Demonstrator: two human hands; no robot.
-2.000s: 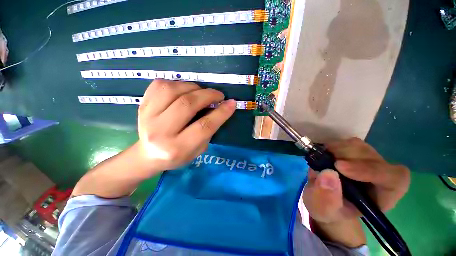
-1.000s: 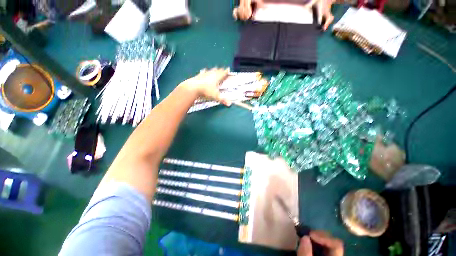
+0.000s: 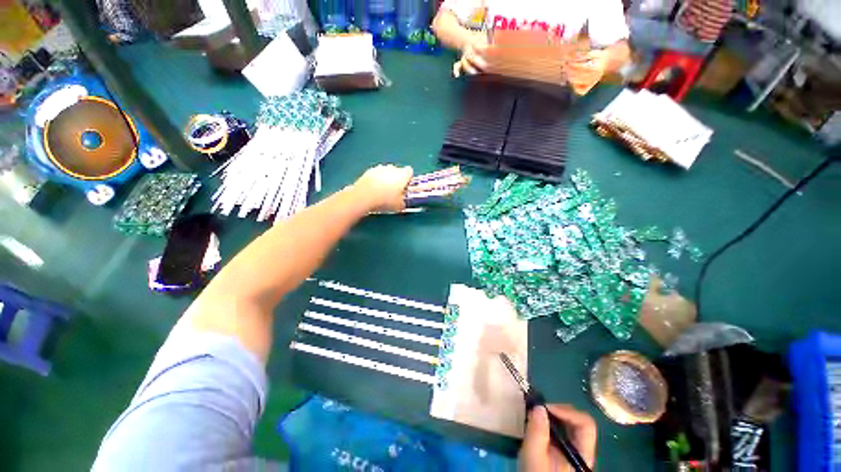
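My left hand is stretched out beyond the board and closed around a bundle of loose LED strips, whose orange ends stick out to the right. My right hand holds the soldering iron like a pen at the near edge of the beige backing board, its tip over the brown stain. Several white LED strips lie in parallel, their right ends at the green circuit boards along the board's left edge.
A green circuit-board heap lies beyond the board. Finished assemblies, a dark pouch or phone and a blue fan are left. A round dish and black box stand right. Another person's hands hold brown pieces behind black trays.
My left hand has left the work and reached to the loose strips, now gripping a bundle. The iron has moved off the circuit boards, over the backing board. The view has widened.
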